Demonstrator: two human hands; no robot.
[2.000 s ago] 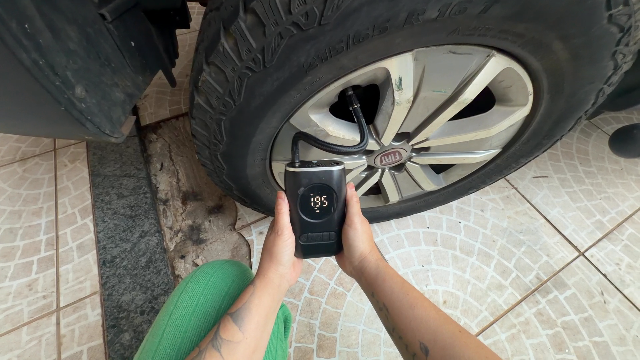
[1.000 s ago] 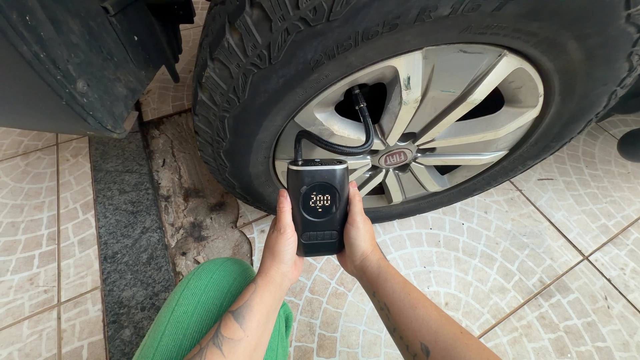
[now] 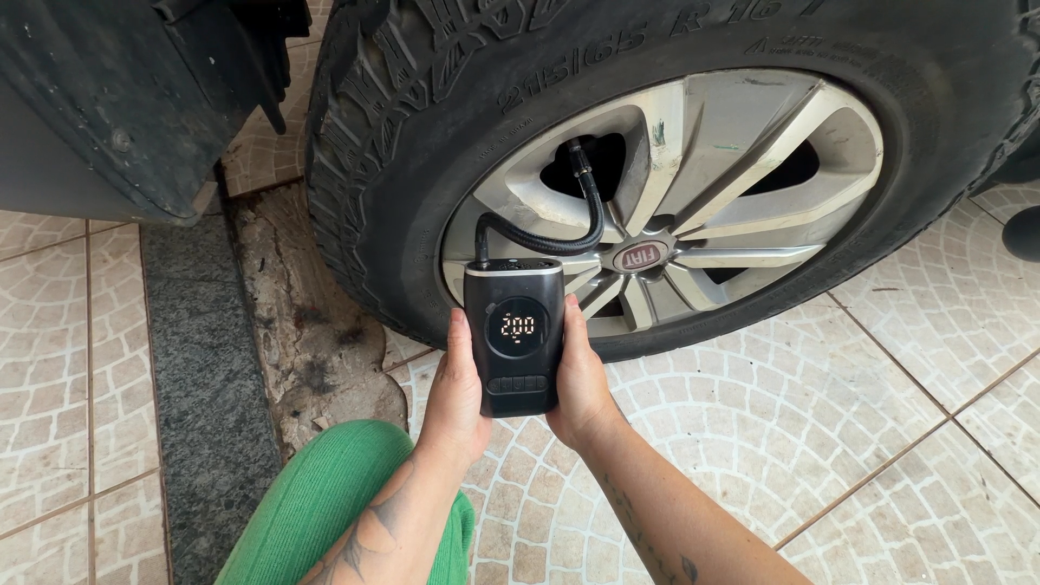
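Note:
A black portable tire inflator [image 3: 520,357] with a lit round display is held upright between my two hands, its back hidden. My left hand [image 3: 459,390] grips its left side, the thumb along the edge. Against the right side lies my right hand [image 3: 583,378], gripping in the same way. From the inflator's top a short black braided air hose [image 3: 548,240] curves up to the valve area in an opening of the silver alloy wheel [image 3: 739,187]. The black tire [image 3: 390,203] surrounds that wheel. The display shows 2.00.
Dark plastic bodywork [image 3: 122,106] hangs at the upper left. A dark granite strip [image 3: 199,374] and a rough, stained concrete patch [image 3: 301,325] run beside the patterned floor tiles [image 3: 731,422]. My green-clothed knee [image 3: 325,487] is at the lower left. A black rounded part [image 3: 1024,234] juts in at the right edge.
The display read 1.95 about two seconds ago and 2.00 in the later earlier frame, as now. Both hands keep their hold on the inflator, and the hose stays in place.

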